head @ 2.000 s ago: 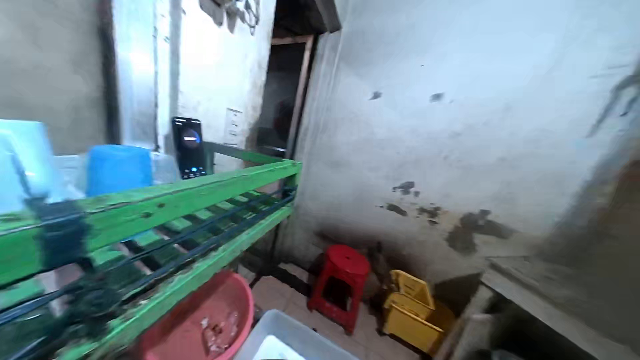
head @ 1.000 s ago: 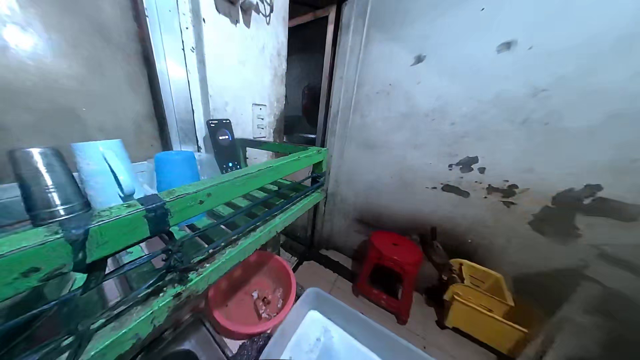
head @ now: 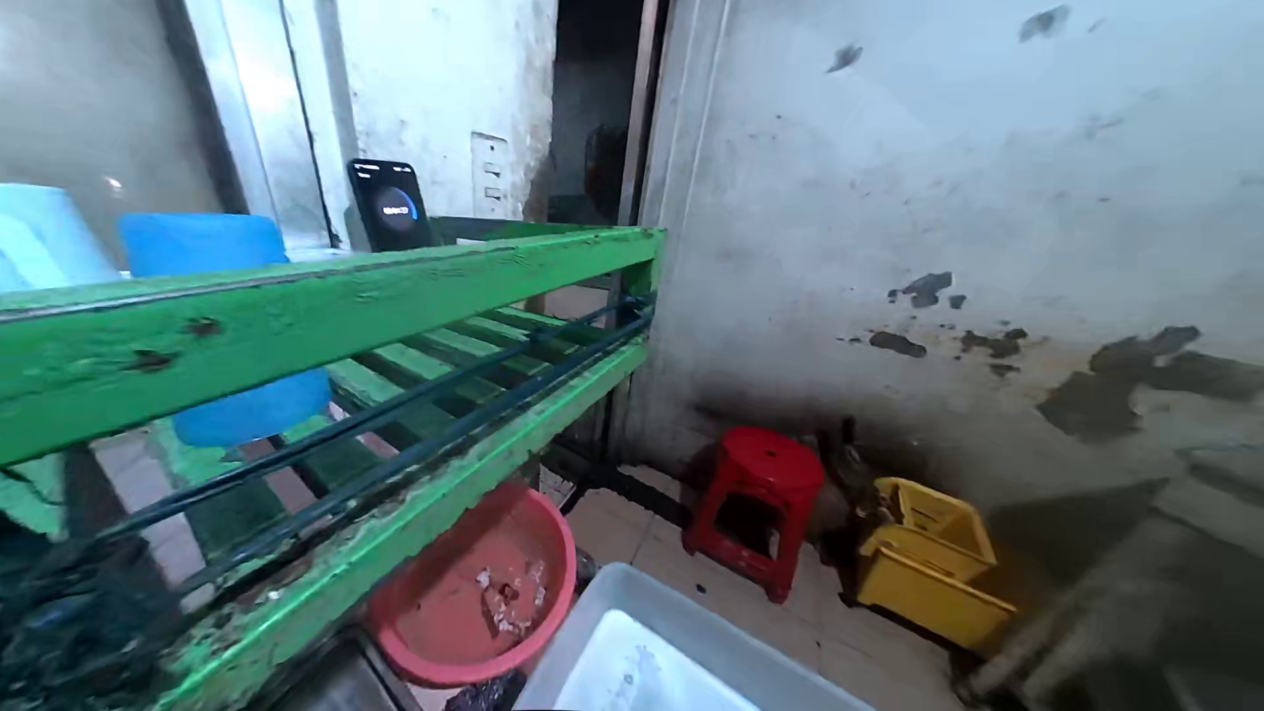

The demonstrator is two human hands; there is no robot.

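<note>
Neither of my hands shows in the head view, so what they hold cannot be seen. Nearest to me runs a green painted wooden rack [head: 346, 311] with a slatted shelf. Behind its top rail stands a blue plastic container [head: 202, 244], with a pale blue one [head: 44, 237] at the far left edge. A smartphone [head: 391, 205] with a lit screen leans upright at the back of the rack. Below the rack sits a red plastic basin [head: 553, 553] with small scraps in it, beside a translucent plastic tub [head: 726, 637] holding something white.
A red plastic stool [head: 770, 474] stands on the tiled floor near the stained wall [head: 869, 178]. Yellow plastic crates [head: 933, 583] lie to its right. A dark metal container [head: 336, 676] is at the bottom left. A narrow dark doorway [head: 592, 118] opens behind the rack.
The view has shifted, now closer to the rack. The dark metallic cup seen on the left one second ago is out of view. No object has plainly moved.
</note>
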